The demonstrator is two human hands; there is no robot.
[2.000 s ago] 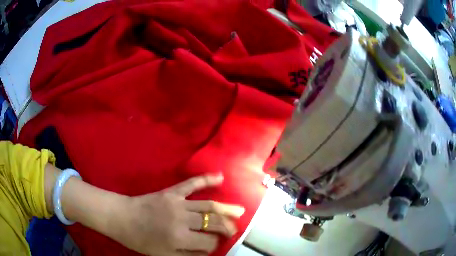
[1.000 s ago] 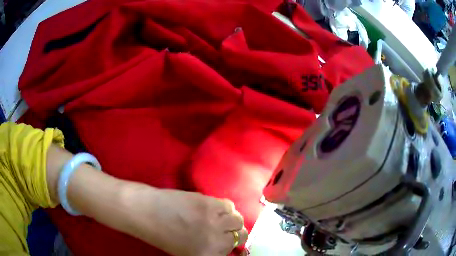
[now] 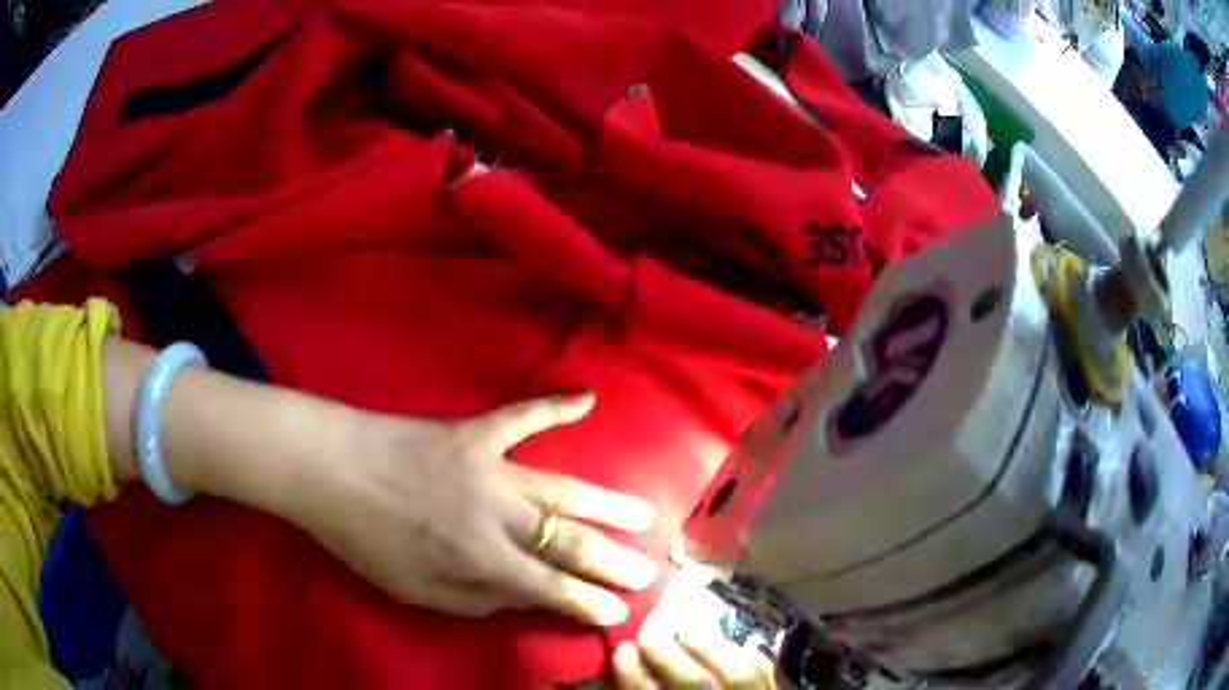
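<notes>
Bright-red cloth panels (image 3: 445, 324) lie folded and bunched over most of the white table. My left hand (image 3: 465, 512), with a gold ring and a pale bangle, lies flat on the cloth with fingers spread, left of the needle area. My right hand (image 3: 687, 661) shows only as fingers at the bottom edge, by the cloth's edge below the machine head; its grip cannot be told. The cream sewing machine head (image 3: 917, 431) stands at the right. Its lamp lights the cloth, and the head hides most of the needle area.
A black strip (image 3: 209, 84) and black lettering (image 3: 832, 245) show on the red cloth. The white table rim (image 3: 68, 101) curves at the upper left. Pale cloth (image 3: 876, 34) and a blue object (image 3: 1193, 411) lie beyond the machine. A blue heap (image 3: 78, 600) is at lower left.
My left hand has opened from a closed pinch near the bottom and moved up and left, flat on the cloth. My right fingers have come into view. The machine head appears shifted in view.
</notes>
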